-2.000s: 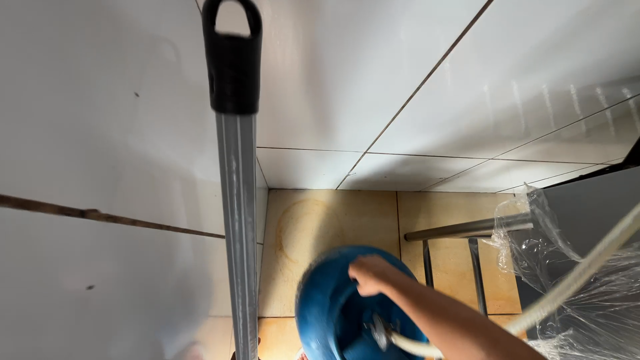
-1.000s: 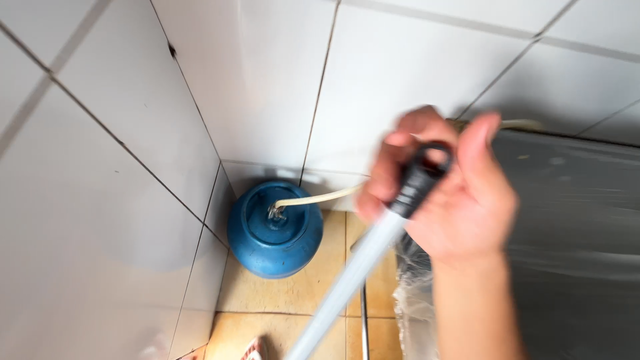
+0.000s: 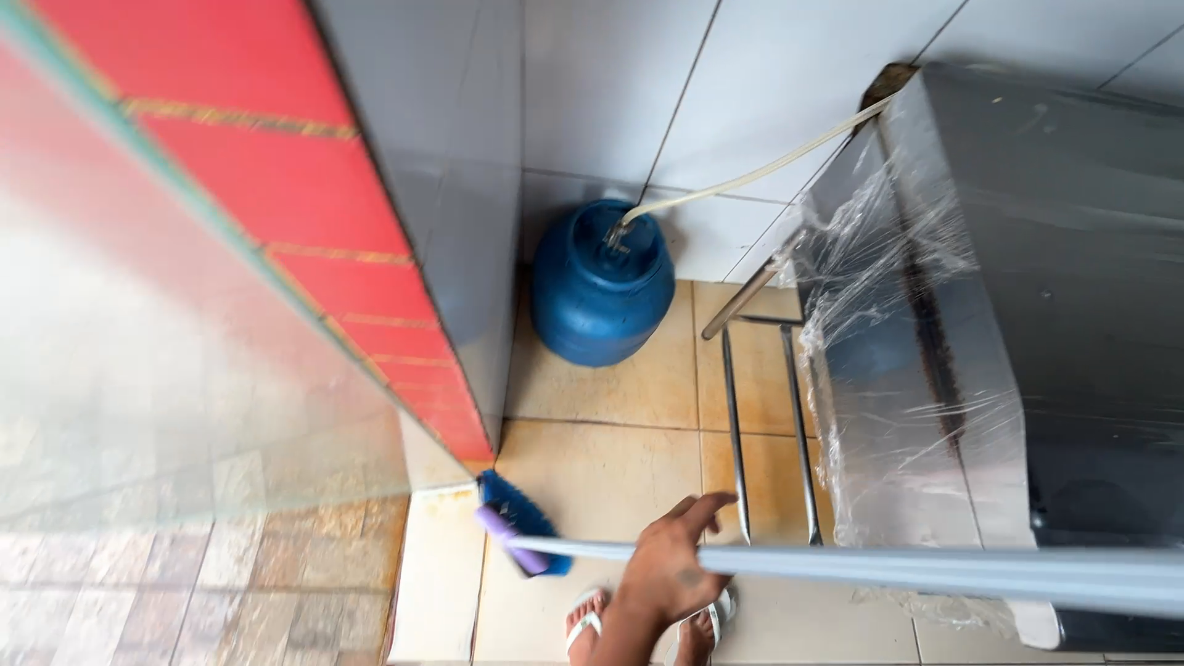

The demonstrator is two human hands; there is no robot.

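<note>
My left hand [image 3: 671, 566] is around the grey pole of a broom [image 3: 879, 569], its fingers partly curled and one digit pointing up and right. The pole runs out of view at the right. At its far left end, the purple head with blue bristles [image 3: 523, 525] rests on the tiled floor by the wall's end. My right hand is not in view. A blue gas cylinder [image 3: 601, 287] stands upright in the wall corner, with a pale hose [image 3: 758, 176] running from its valve up to the right.
A metal appliance [image 3: 1073, 277] partly wrapped in clear plastic [image 3: 888, 370] stands at the right, metal bars [image 3: 735, 425] beside it. A red-tiled wall edge [image 3: 370, 277] and a glass panel [image 3: 185, 324] are at the left. My sandalled feet [image 3: 698, 629] are near the bottom.
Two seconds ago a hand was at the gas cylinder. A second ago my right hand was by the pole's black end; both have left view. The broom head and my left hand now show. The view has shifted.
</note>
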